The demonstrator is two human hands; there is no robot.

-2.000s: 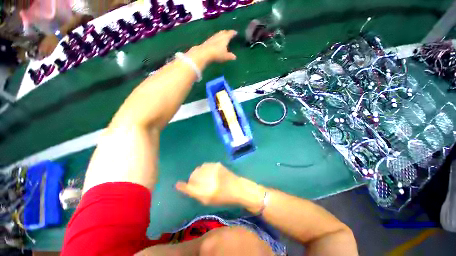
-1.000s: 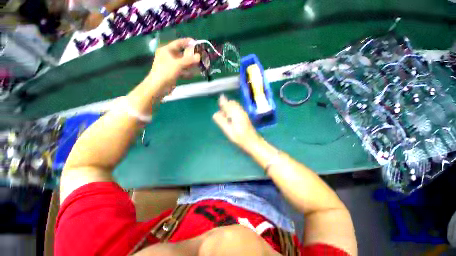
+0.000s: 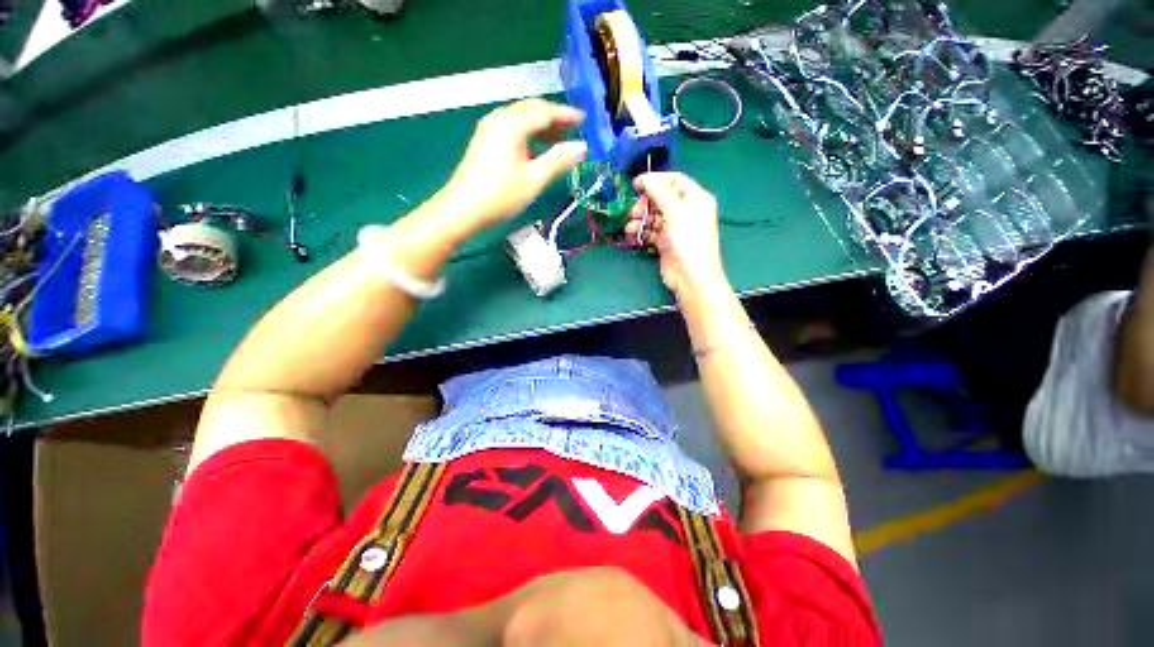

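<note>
A stator (image 3: 538, 259) with a pale side lies tilted on the green bench in front of me. A white lead and thin red and dark lead wires (image 3: 592, 240) run from it to my right hand (image 3: 673, 225), whose fingers are closed on the wires. A green, mesh-like round part (image 3: 600, 187) lies among the wires. My left hand (image 3: 513, 162) is above the bench, thumb and forefinger apart, with nothing visible between them. The blue tape dispenser (image 3: 582, 76) with its amber tape roll (image 3: 620, 66) stands just beyond both hands.
A thin ring (image 3: 707, 108) lies right of the dispenser. A clear tray (image 3: 1000, 209) of wired stators is at right, a wire pile (image 3: 1076, 82) beyond it. At left are another stator (image 3: 199, 252) and a blue bin (image 3: 117, 272). A person's sleeve (image 3: 1076, 379) is at the right edge.
The stator that my left hand held up is now down near the bench edge. My left hand has opened, and my right hand has closed on wires. The view has shifted, so the dispenser appears higher.
</note>
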